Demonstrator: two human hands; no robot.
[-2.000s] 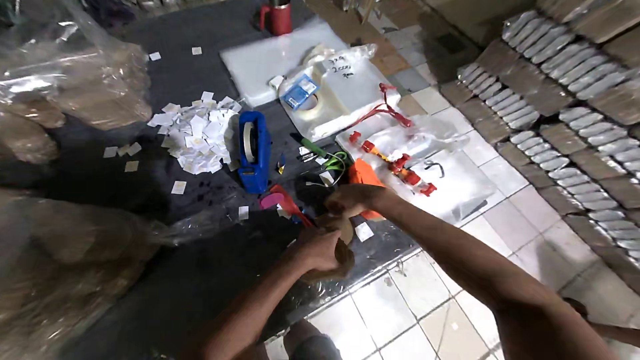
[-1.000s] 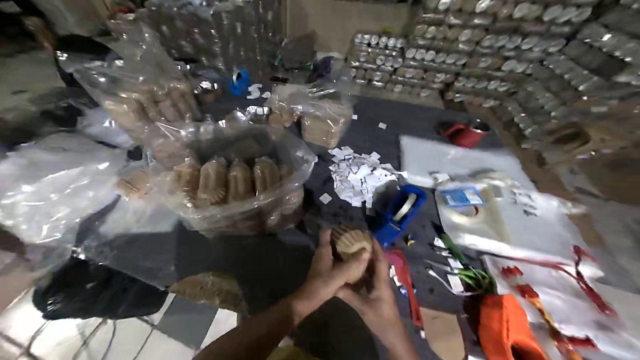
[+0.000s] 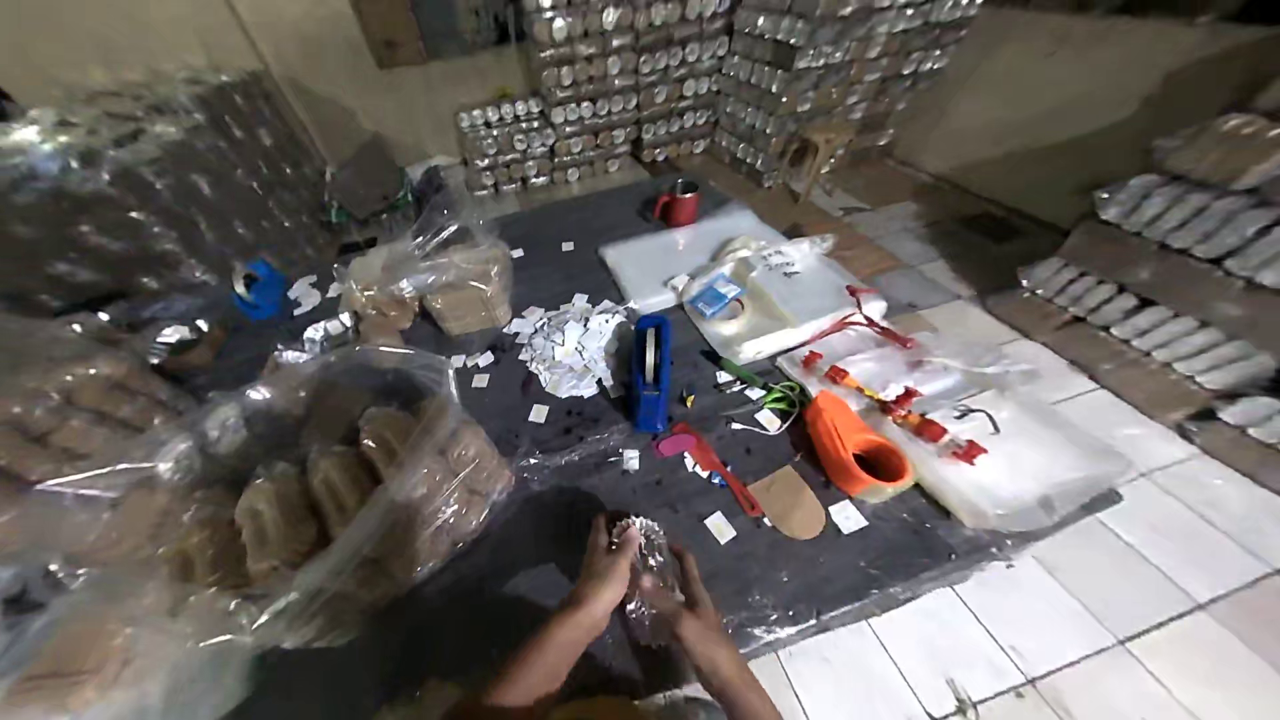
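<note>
Both hands hold a shiny, clear-wrapped packet (image 3: 648, 580) low over the dark table near its front edge. My left hand (image 3: 606, 575) grips its left side, thumb near the top; my right hand (image 3: 690, 600) lies along its right side. The packet's contents are hard to make out. Just right of my hands lie a brown rounded card piece (image 3: 790, 502) and a red-handled tool (image 3: 722, 470). Beyond them stands a blue tape dispenser (image 3: 651, 375) beside a heap of small white paper squares (image 3: 568, 345). An orange tape dispenser (image 3: 852, 445) is farther right.
A large clear plastic bag (image 3: 445, 400) of brown packets fills the left side. Behind are another bag (image 3: 465, 290), a second blue dispenser (image 3: 260, 290), and a red mug (image 3: 680, 203). Clear plastic sheets (image 3: 1020, 460) lie at right, near the table edge. Wrapped packs (image 3: 1150, 320) are stacked beyond.
My hands held a brown object one second ago; now they hold a shiny wrapped packet. The view has swung widely. The brown card piece lies by the orange dispenser.
</note>
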